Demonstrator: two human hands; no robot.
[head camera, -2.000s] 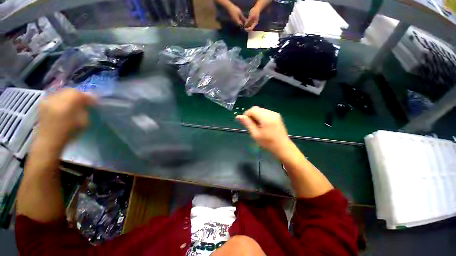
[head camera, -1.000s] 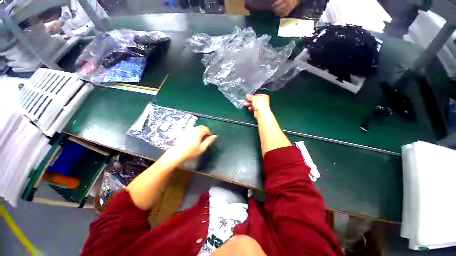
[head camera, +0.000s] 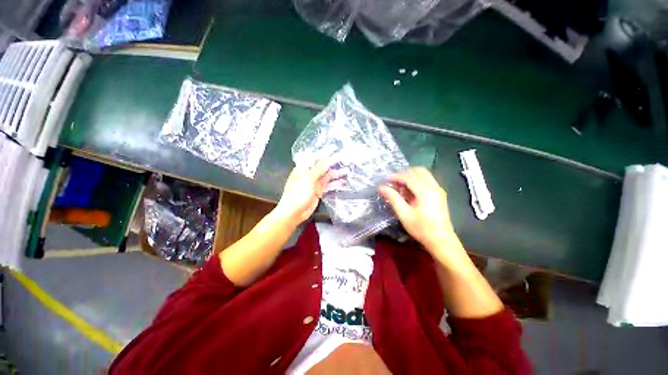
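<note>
A clear zip bag (head camera: 355, 139) is held up in front of my body, over the bench's near edge. My left hand (head camera: 304, 189) holds its left side, with some fingers behind or inside the film; I cannot tell which. My right hand (head camera: 419, 203) pinches its right side near the mouth. A filled, crinkled clear bag (head camera: 223, 126) lies flat on the bench to the left. A short white strip of parts (head camera: 477, 184) lies on the green mat to the right.
Loose poly bags (head camera: 403, 18) and a few white bits (head camera: 402, 72) lie at the far side. White trays (head camera: 28, 88) stand at left, a white stack (head camera: 639, 245) at right. A carton of dark filled bags (head camera: 176, 227) is below the bench.
The filled bag went from my left hand onto the bench at left. My right hand has come back from the loose pile, and a clear bag is now between both hands. The view has tilted down.
</note>
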